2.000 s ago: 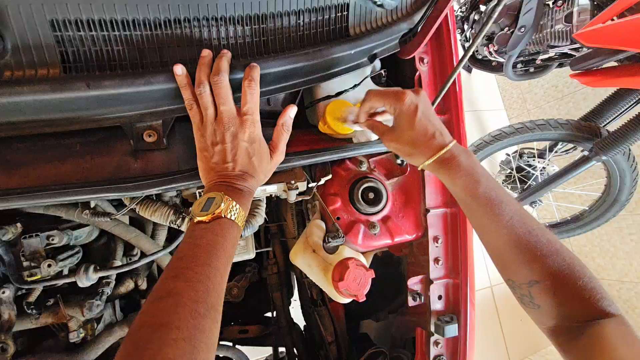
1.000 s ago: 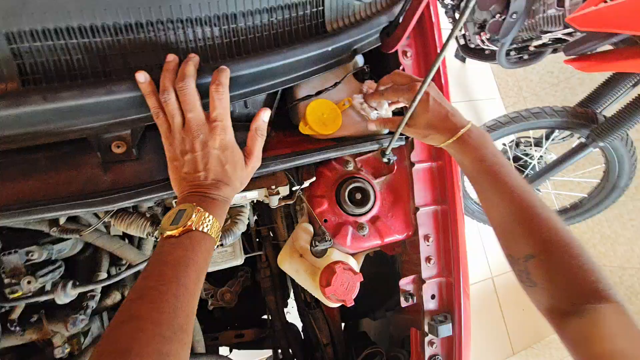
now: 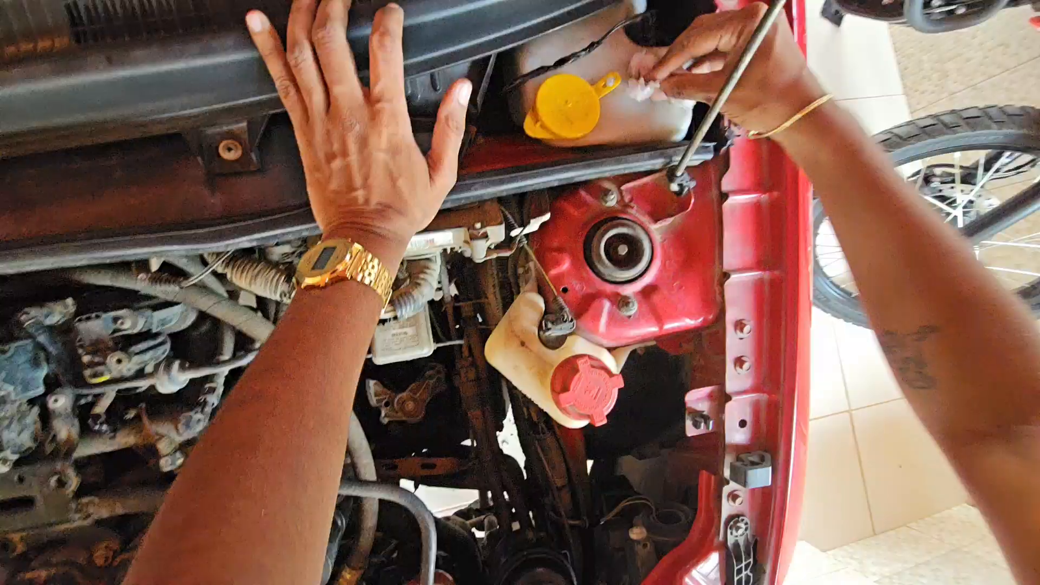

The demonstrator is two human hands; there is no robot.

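Note:
My left hand (image 3: 357,130), with a gold digital watch at its wrist, lies flat with spread fingers on the black plastic cowl panel (image 3: 146,106). Between the fingers of my right hand (image 3: 723,61) is a crumpled white cloth or wad (image 3: 643,75), pressed against the translucent washer fluid reservoir (image 3: 597,49). The reservoir's yellow cap (image 3: 567,106) is on, just left of the wad. A thin metal hood prop rod (image 3: 727,89) crosses in front of my right hand, its lower end at the red strut tower (image 3: 691,292).
Below the strut tower sits a cream reservoir (image 3: 520,341) with a red cap (image 3: 587,390). Engine hoses and metal parts fill the lower left. The red fender edge (image 3: 768,325) runs down the right side; beyond it are a tiled floor (image 3: 886,455) and a motorcycle wheel (image 3: 894,146).
My right hand has moved from beside the yellow cap to the reservoir's right side, with the white wad in its fingers. My left hand stays on the cowl. The view has shifted closer.

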